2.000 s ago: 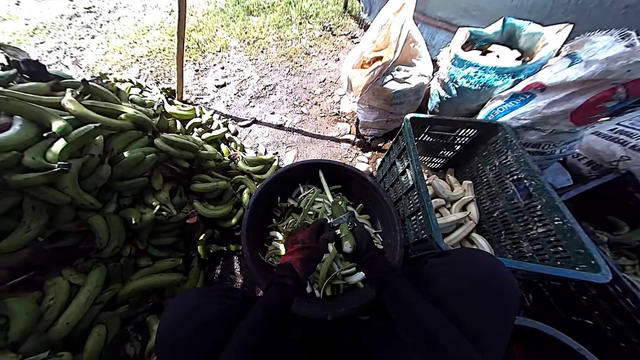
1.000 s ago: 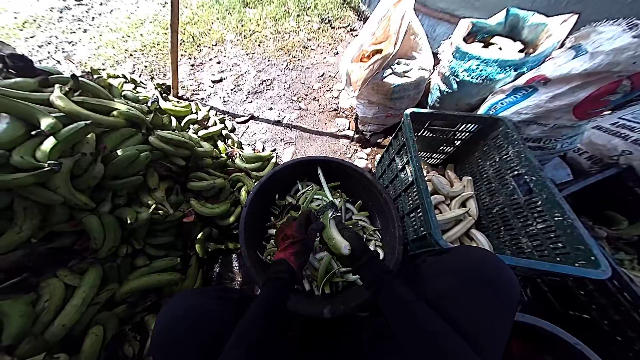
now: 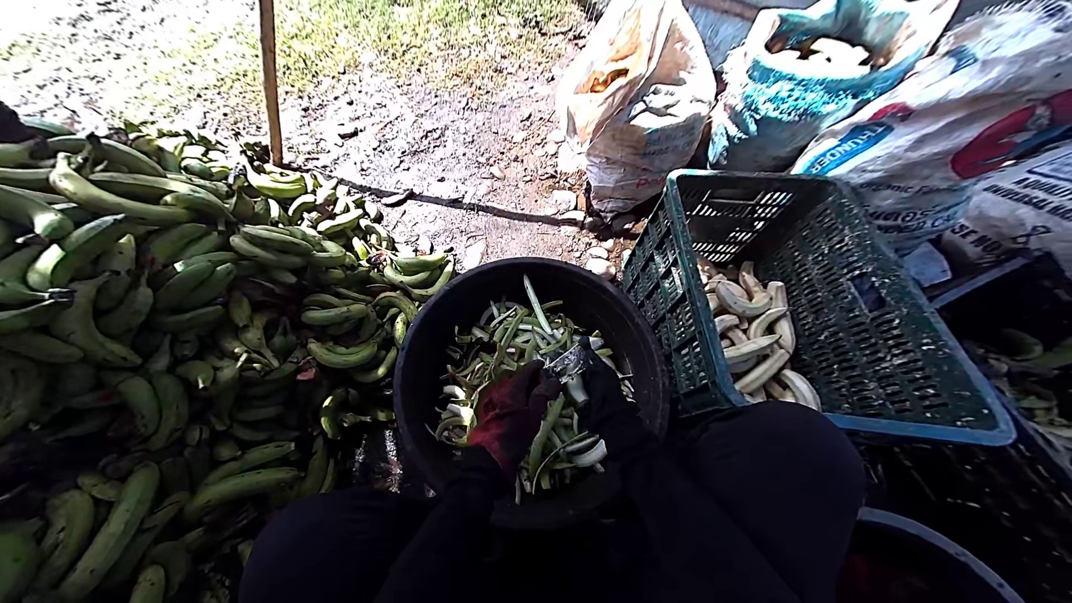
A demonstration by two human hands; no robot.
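Observation:
My left hand [image 3: 509,414], in a red glove, is over a round black tub [image 3: 419,368] that holds many strips of green peel [image 3: 502,331]. Beside it on the right is my right hand [image 3: 605,394], dark and in shadow, its fingers hard to make out. A pale green piece [image 3: 576,389], perhaps part of a banana, shows between the hands, with something shiny just above it. Whether either hand grips it is not clear. Peeled bananas [image 3: 758,335] lie in a dark green plastic crate [image 3: 871,310] right of the tub.
A large heap of green bananas or plantains [image 3: 126,293] fills the left side. Behind the crate stand a whitish woven sack [image 3: 641,109], a blue-green sack [image 3: 770,109] and a printed white sack [image 3: 913,126]. A thin post [image 3: 270,84] rises behind the heap. Another tub's rim [image 3: 930,536] shows lower right.
The green banana seen between my hands a second ago is no longer plainly visible. My left hand now lies lower and flatter over the peels. The crate and heap look unchanged.

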